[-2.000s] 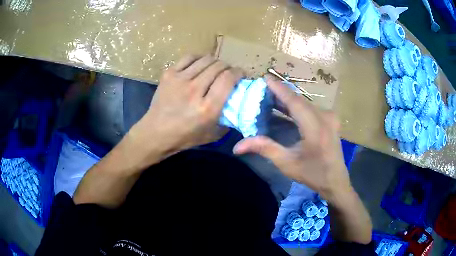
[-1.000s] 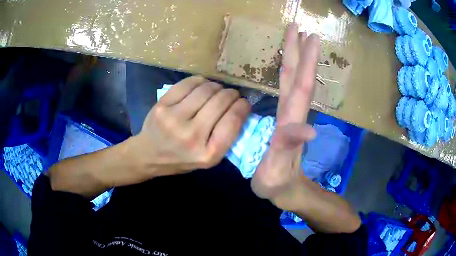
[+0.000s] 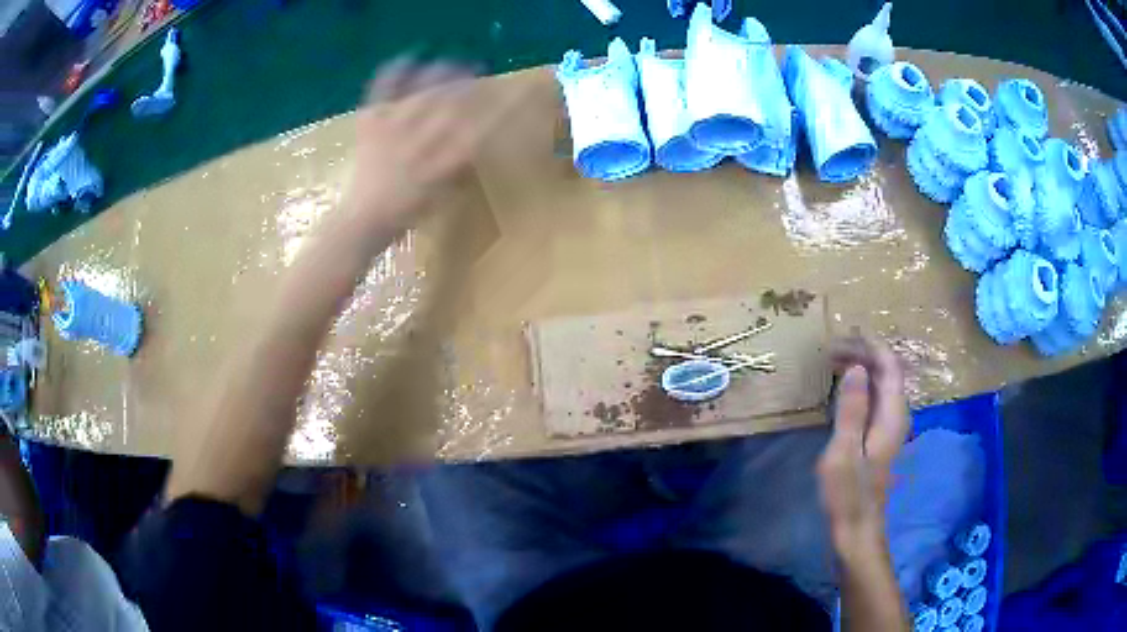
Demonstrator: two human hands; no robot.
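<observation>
My left hand is motion-blurred over the back left edge of the table. No part shows in it, and its fingers look loosely open. My right hand is by the right end of the cardboard pad, open with no part visible in it. Light-blue tube-shaped body sections stand at the back, wide rims toward me. Ruffled collar parts are piled at the right. A small clear dish sits on the stained cardboard pad, with several swabs across and beside it.
A light-blue piece with a ringed surface lies at the table's far left. A green belt with light-blue limb-like parts runs behind the table. A blue crate with small ringed parts is at lower right. Another person's sleeve shows at lower left.
My hands have parted; the light-blue piece they held is no longer in them. My left hand has moved out to the back left, my right to the right. The view now takes in more of the table.
</observation>
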